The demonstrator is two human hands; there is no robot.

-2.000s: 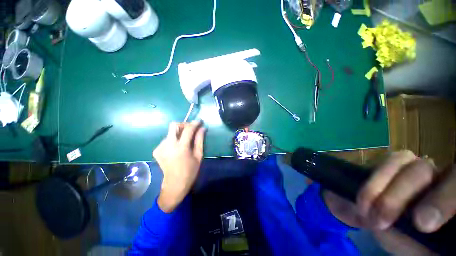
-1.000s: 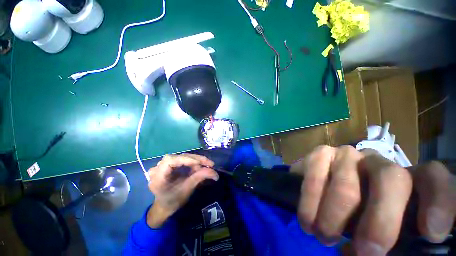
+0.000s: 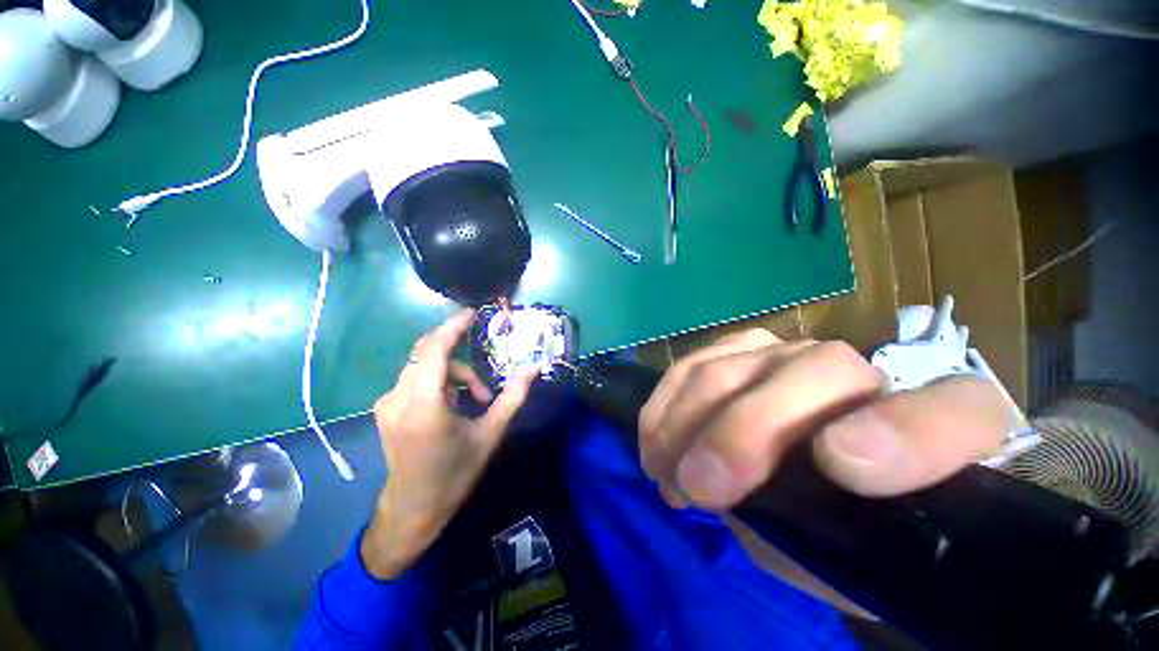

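A white PTZ camera lies on the green mat with its black ball housing towards me. A lens module with circuit board hangs on red wires from the ball at the mat's front edge. My left hand holds the module's left and lower rim between thumb and fingers. My right hand grips a thick black electric screwdriver; its tip is at the module's lower right edge. Whether the tip touches a screw is too small to tell. The white pigtail cable hangs over the front edge.
Egg-shaped white cameras stand at the back left. A slim rod, tweezers, side cutters and yellow scraps lie at the right. An open cardboard box and another white camera are beyond the right edge.
My left hand has moved from the cable, then the screwdriver tip, up to the lens module. The screwdriver has come left to the module. The view has shifted right.
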